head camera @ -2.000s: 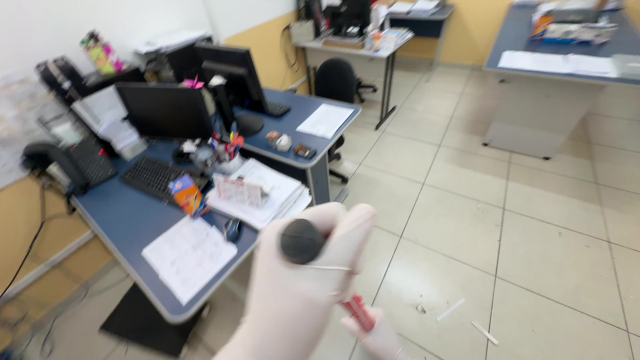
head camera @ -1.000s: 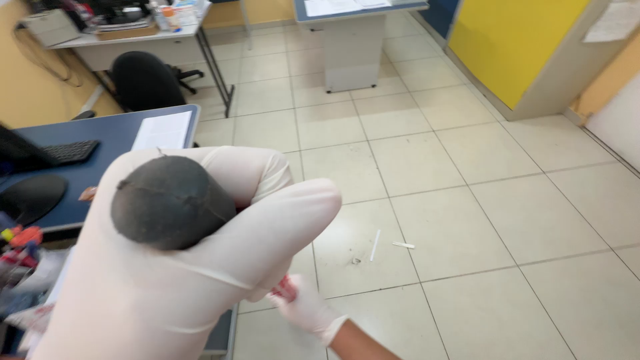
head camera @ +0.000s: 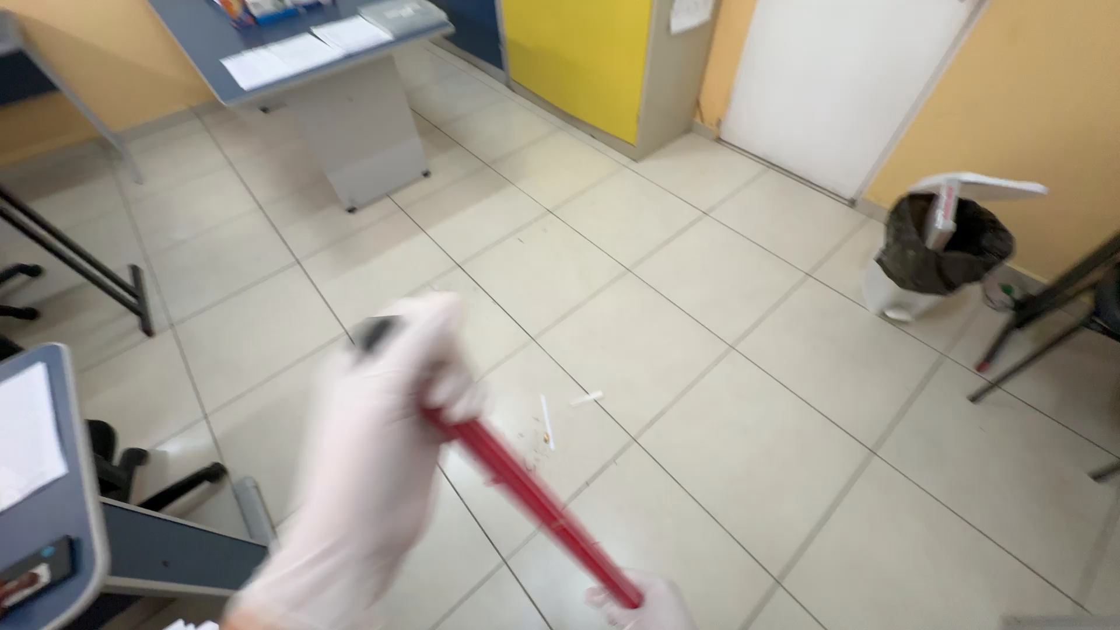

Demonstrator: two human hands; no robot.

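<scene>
A red pole [head camera: 534, 503] with a black end cap slants down to the right in front of me; its far end is out of view. My left hand [head camera: 385, 437], in a white glove, is closed around its upper part, just below the cap. My right hand [head camera: 647, 604], also gloved, grips the pole lower down at the bottom edge of the view. Beyond the pole, two thin white strips [head camera: 547, 422] and small brown crumbs lie on the tiled floor. My left hand is blurred.
A waste bin with a black liner [head camera: 910, 254] and raised lid stands at the right, beside black metal legs [head camera: 1041, 324]. A desk corner [head camera: 83, 490] and chair base [head camera: 175, 481] are at the left. Farther back are a blue-topped table [head camera: 197, 44], a yellow-fronted cabinet [head camera: 577, 61] and a white door [head camera: 814, 87].
The view has swung right, bringing in the bin and door. More of the red pole shows between my hands, which both still hold it.
</scene>
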